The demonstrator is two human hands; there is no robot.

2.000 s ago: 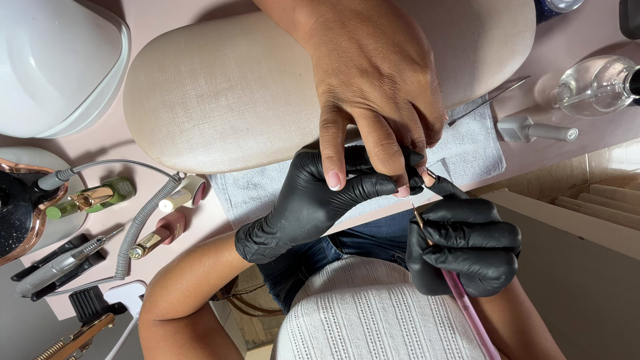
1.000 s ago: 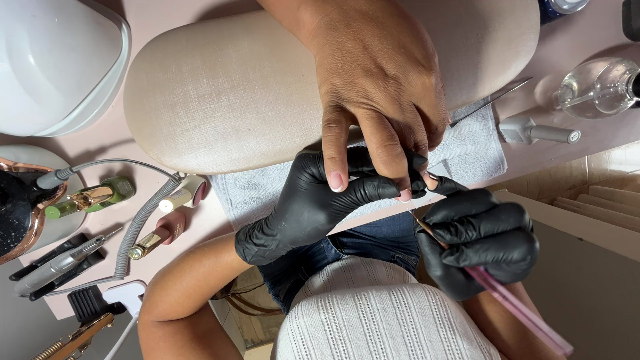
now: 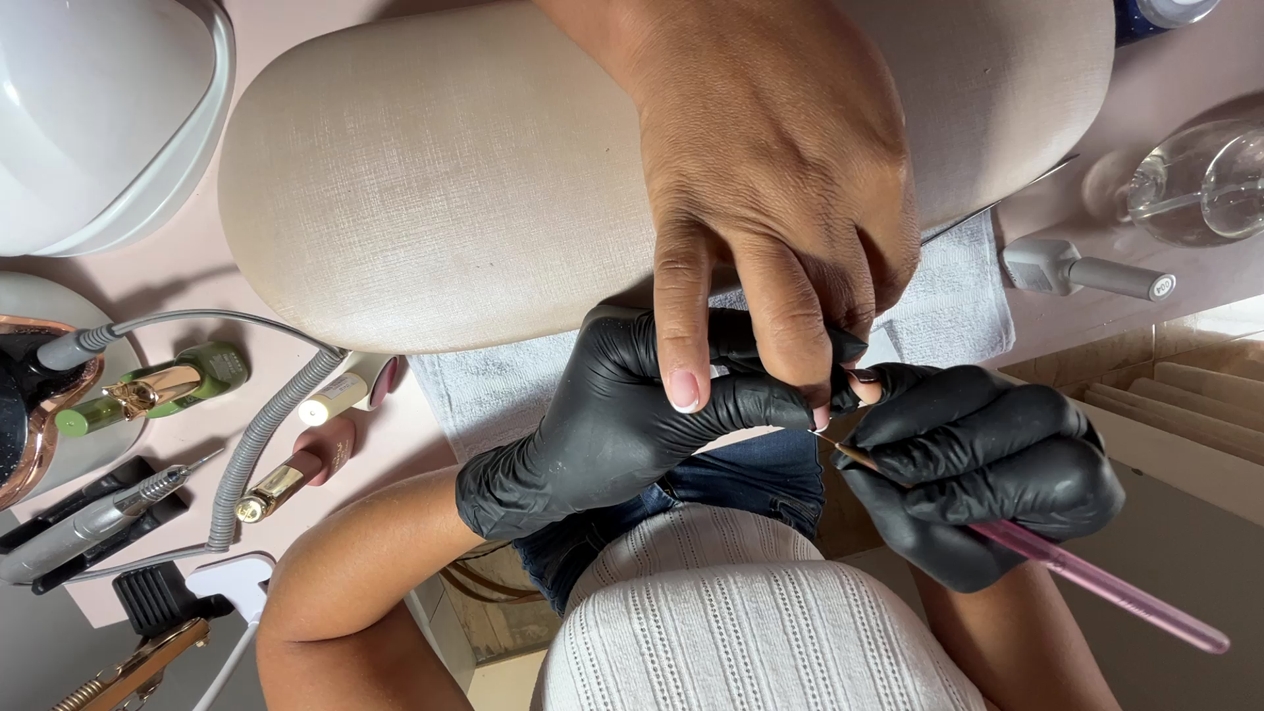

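My left hand (image 3: pixel 632 425), in a black glove, grips a finger of another person's hand (image 3: pixel 780 168), which reaches in from the top over a beige padded armrest (image 3: pixel 434 188). One of that hand's outstretched fingers shows a nail with a white tip. In my right hand (image 3: pixel 978 464), also black-gloved, is a thin nail-art brush (image 3: pixel 1106 583) with a pink handle. Its fine bristles meet or nearly meet the white tip of the held finger's nail. A light grey towel (image 3: pixel 948 296) lies beneath the hands.
Nail polish bottles (image 3: pixel 222 367) and a nail drill handpiece (image 3: pixel 109 523) with a coiled cord (image 3: pixel 262 434) lie at left, below a white nail lamp (image 3: pixel 99 118). At right are a grey polish bottle (image 3: pixel 1047 267) and a clear glass bottle (image 3: pixel 1200 183).
Since two seconds ago my right hand has shifted slightly and the brush handle has swung outward to the right. My left hand keeps its hold on the other person's finger.
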